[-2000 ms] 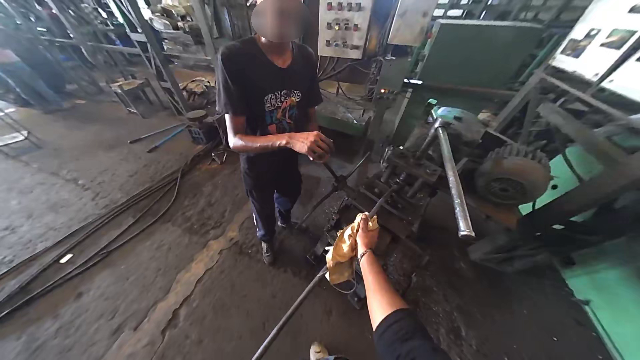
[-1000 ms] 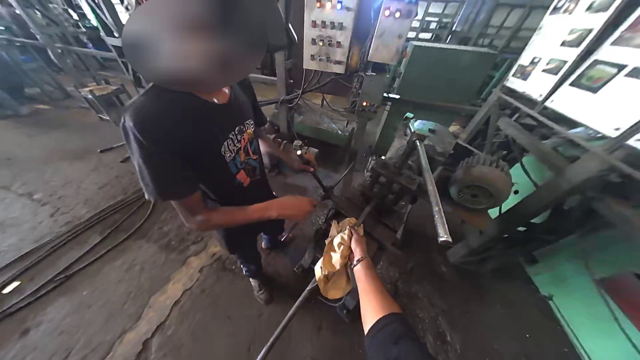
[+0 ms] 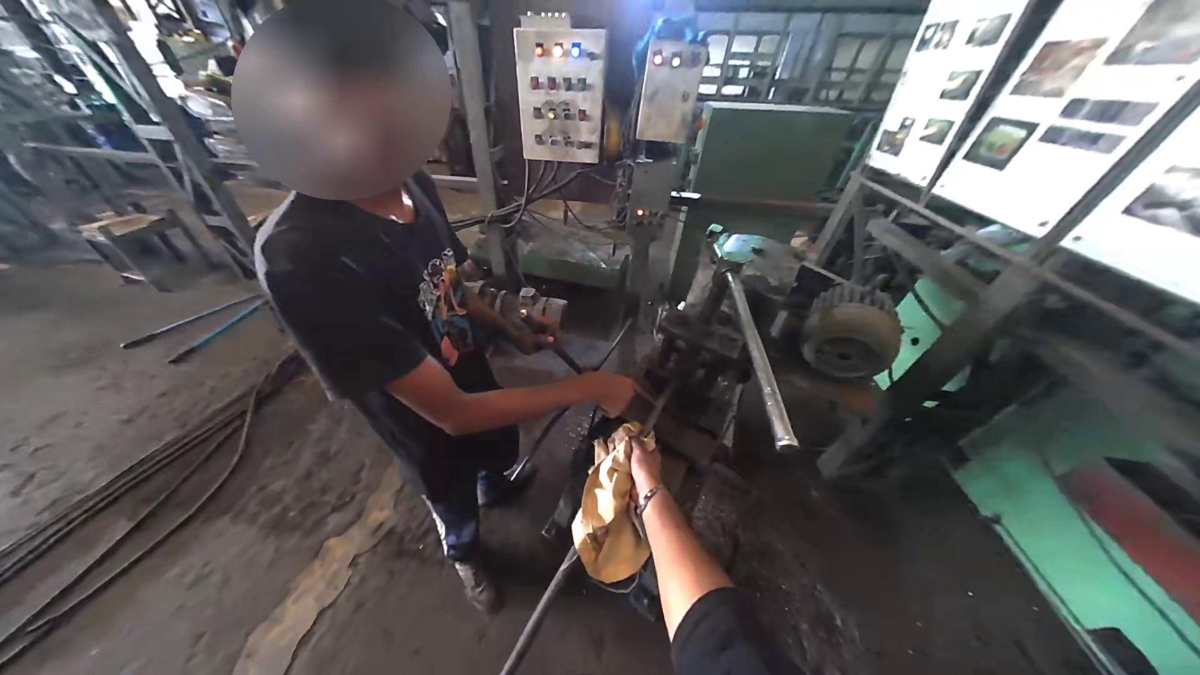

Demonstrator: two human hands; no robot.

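My right hand (image 3: 645, 466) is closed on a crumpled tan cloth or paper wrap (image 3: 611, 525), which lies around a long metal bar (image 3: 544, 605). The bar runs from the lower edge of the view up toward a dark machine (image 3: 698, 342) with a long steel lever or pipe (image 3: 761, 361) slanting over its right side. A bracelet is on my right wrist. Just beyond the wrap, a co-worker's hand (image 3: 614, 392) reaches to the machine; the co-worker's other hand (image 3: 536, 336) is on a dark rod. My left hand is not seen.
The co-worker (image 3: 375, 328) stands close on the left. Long rods or cables (image 3: 159, 459) lie on the floor at left. Behind are a control panel (image 3: 561, 94) with lit lamps and a green cabinet (image 3: 773, 155). At right stand a toothed wheel (image 3: 851, 333) and a green metal frame (image 3: 1031, 553).
The co-worker has come closer and leaned toward the machine. Their hands, together two seconds ago, are now apart, one reaching near the wrap. My right hand stays on the wrap.
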